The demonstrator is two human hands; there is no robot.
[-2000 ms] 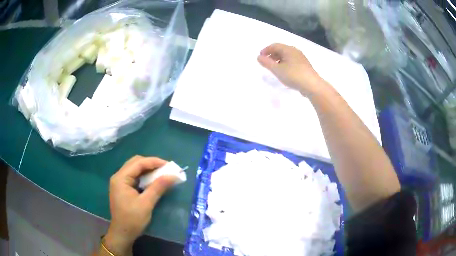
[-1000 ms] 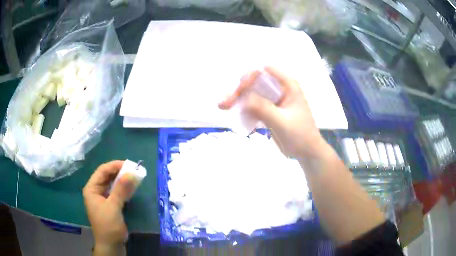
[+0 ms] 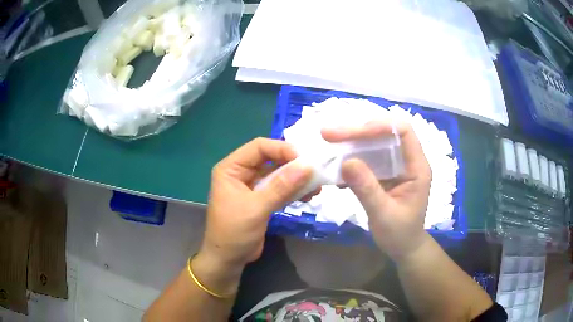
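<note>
My left hand (image 3: 242, 201) is closed on a white cylinder unit (image 3: 283, 182), largely covered by my fingers. My right hand (image 3: 392, 188) holds a clear sleeve (image 3: 374, 157) between thumb and fingers, its near end at the unit's end. Whether the unit is inside the sleeve is hard to tell in the glare. Both hands are over the blue basket (image 3: 462, 188), which is heaped with small white pieces (image 3: 440, 166).
A clear plastic bag (image 3: 135, 113) with cream-white cores (image 3: 125, 75) lies at left. White sheets or trays (image 3: 377, 50) lie behind the basket. A clear blister tray (image 3: 528, 210) with white cylinders (image 3: 521, 158) and a blue tray (image 3: 540, 94) are at right. Brown cardboard (image 3: 47, 251) is at lower left.
My right hand has come down and towards my left hand, holding the clear sleeve. My left hand has lifted the unit from beside the basket to over it. The camera view has shifted.
</note>
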